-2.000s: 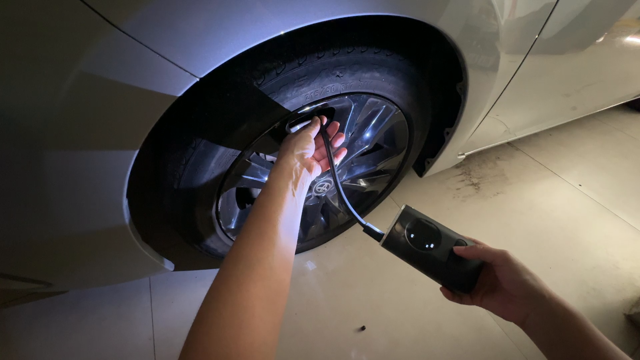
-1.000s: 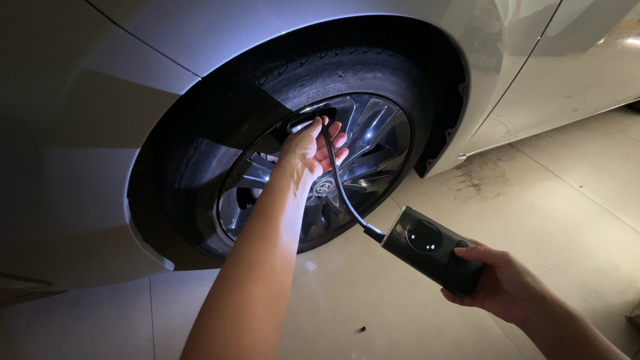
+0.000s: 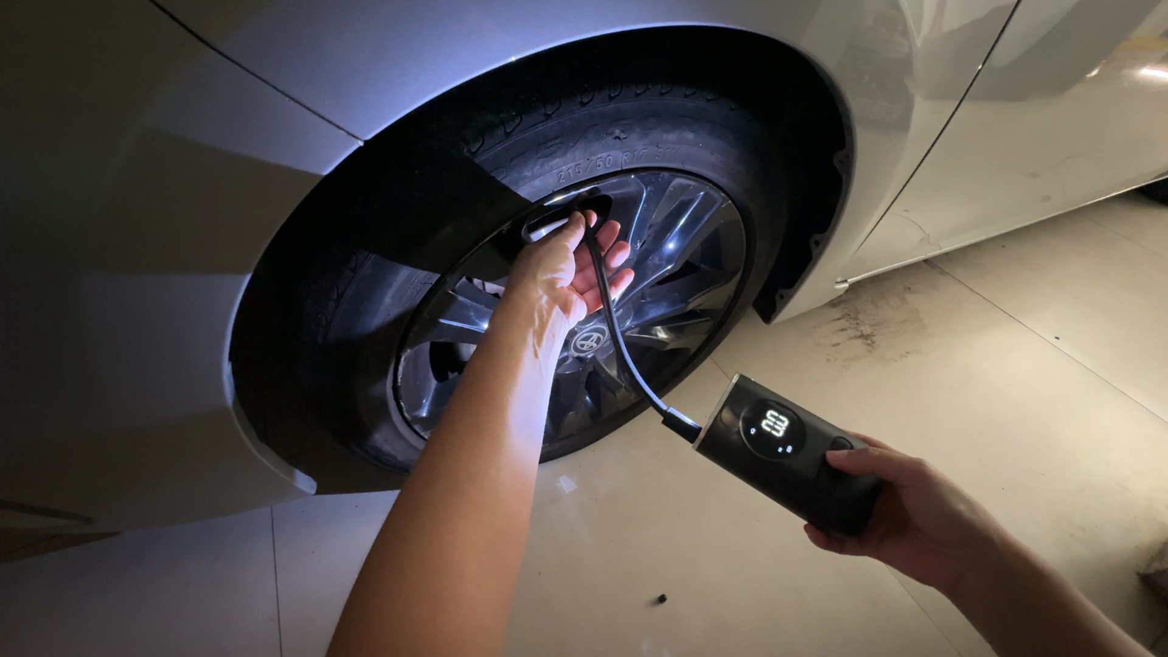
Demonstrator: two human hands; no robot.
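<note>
My right hand (image 3: 903,511) is closed around a black portable tire inflator (image 3: 785,456), its thumb near a button and its round display lit with digits. A black air hose (image 3: 620,338) runs from the inflator up to my left hand (image 3: 561,269), at the upper rim of the car's alloy wheel (image 3: 675,265). The thumb and index finger of my left hand pinch the hose's upper end; the other fingers are spread. That end sits near the rim's edge, and the fingers hide how it meets the valve. The black tire (image 3: 602,137) surrounds the wheel.
The light-coloured car body (image 3: 438,55) arches over the tire. Below is a tiled floor (image 3: 584,547) with a dark smudge (image 3: 867,324) beside the car. A small black cap-like piece (image 3: 662,599) lies on the floor. A dark object (image 3: 1157,575) stands at the right edge.
Digits are now lit on the inflator's display, where the earlier frames show only small spots of light. Both hands have stayed in place.
</note>
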